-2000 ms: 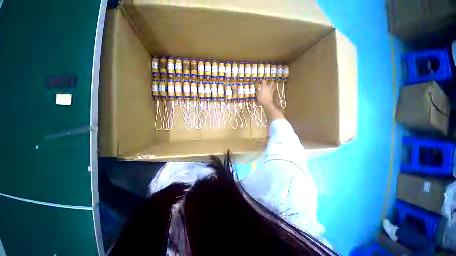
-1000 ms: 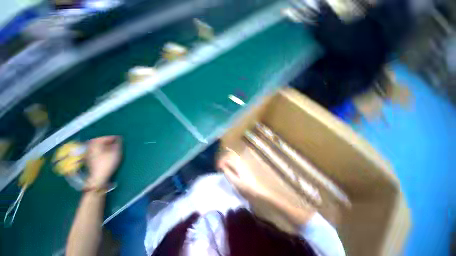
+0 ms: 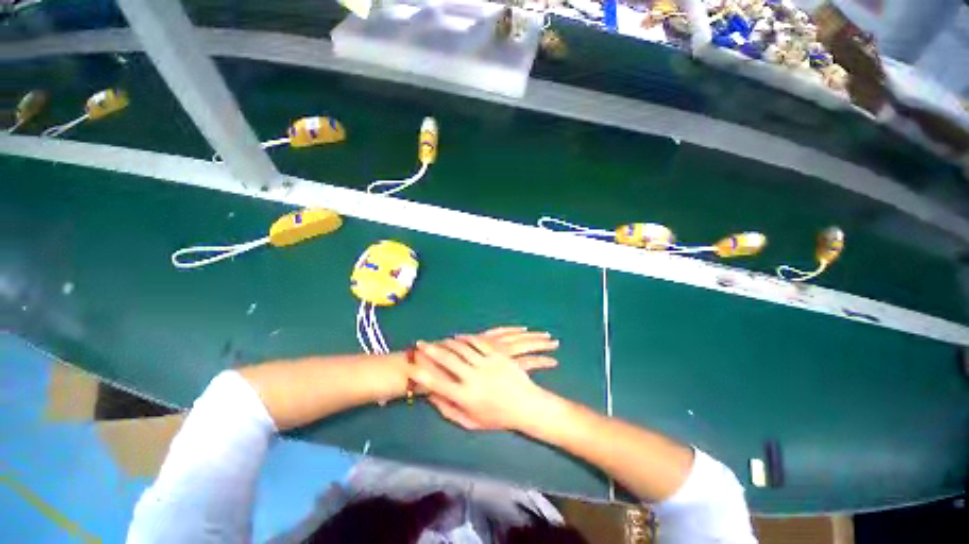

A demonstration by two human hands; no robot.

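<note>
A round yellow disc with blue marks and white cords lies on the green near strip, just up and left of my hands. A single yellow oval with a white loop lies further left by the rail. My left hand lies flat with its fingers spread, palm down; a red band is at its wrist. My right hand lies across the back of my left hand, fingers pointing left. I see nothing held in either hand; what is under the palms is hidden.
A pale metal rail crosses the bench. Beyond it lie several yellow line units with white cords and a translucent tray. A dark block and a small white piece lie at right. Brown cardboard shows below the bench edge.
The view has turned from the open carton to the bench. My right hand has left the carton area and now lies over my left hand, which has moved right from beside the yellow disc.
</note>
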